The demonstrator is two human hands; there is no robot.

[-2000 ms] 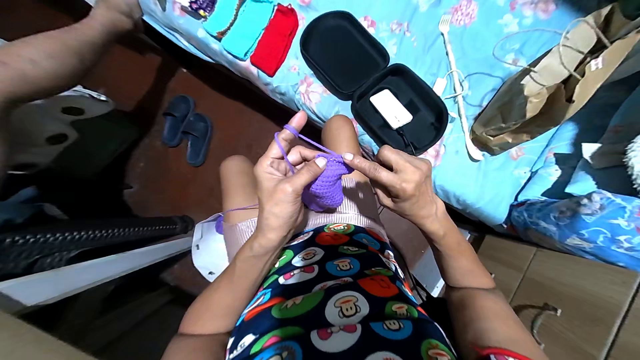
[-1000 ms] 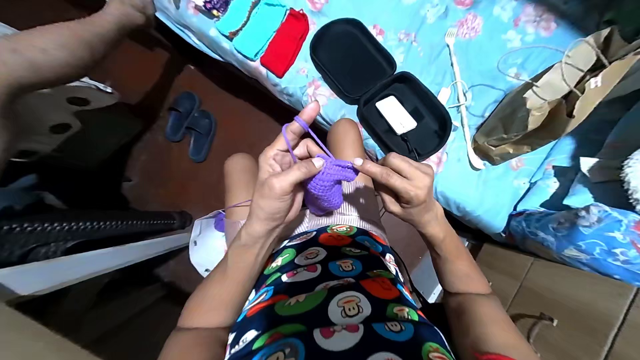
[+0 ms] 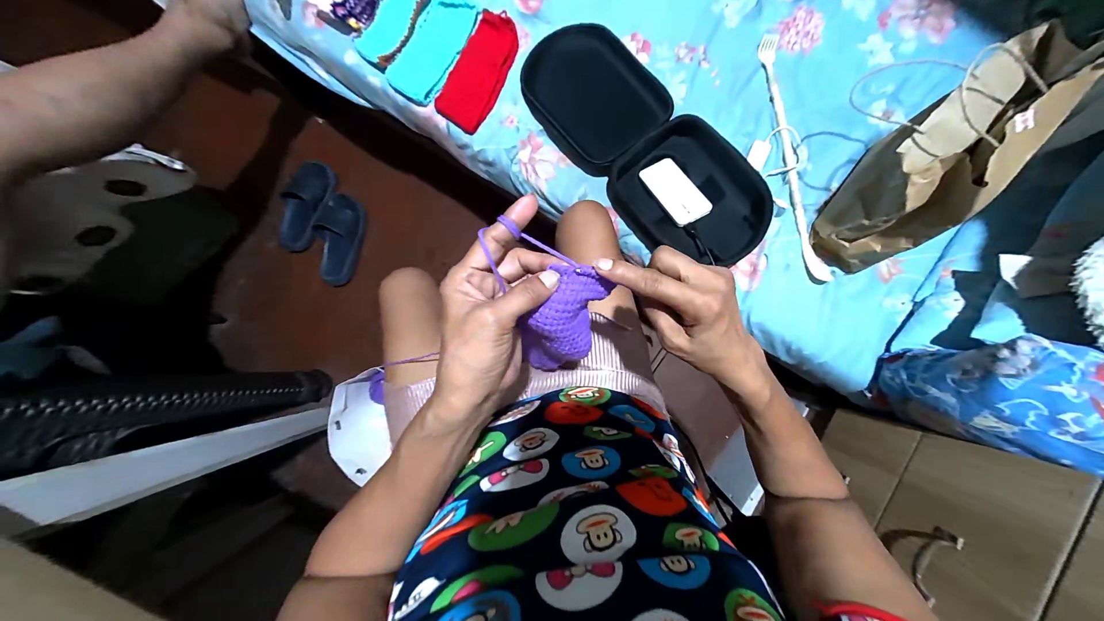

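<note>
A small purple crocheted piece (image 3: pixel 561 317) hangs over my lap between both hands. My left hand (image 3: pixel 492 302) pinches its upper left edge between thumb and fingers, and purple yarn (image 3: pixel 545 247) runs around the raised index finger down to the work. My right hand (image 3: pixel 690 306) is at the piece's upper right edge, its index fingertip touching the stitches and the other fingers curled; a hook is mostly hidden in it, too small to make out. More purple yarn (image 3: pixel 377 386) lies low at the left, with a strand leading toward my left hand.
On the flowered bedsheet (image 3: pixel 742 103) lie an open black case (image 3: pixel 750 194) with a white device (image 3: pixel 675 191), a white back scratcher (image 3: pixel 789 164), a brown paper bag (image 3: pixel 914 190) and red knitwork (image 3: pixel 479 72). Slippers (image 3: pixel 341 237) rest on the floor. Another person's arm (image 3: pixel 103 90) extends at upper left.
My hands stay at the purple piece, with small shifts of the fingers. The yarn remains looped on my left index finger.
</note>
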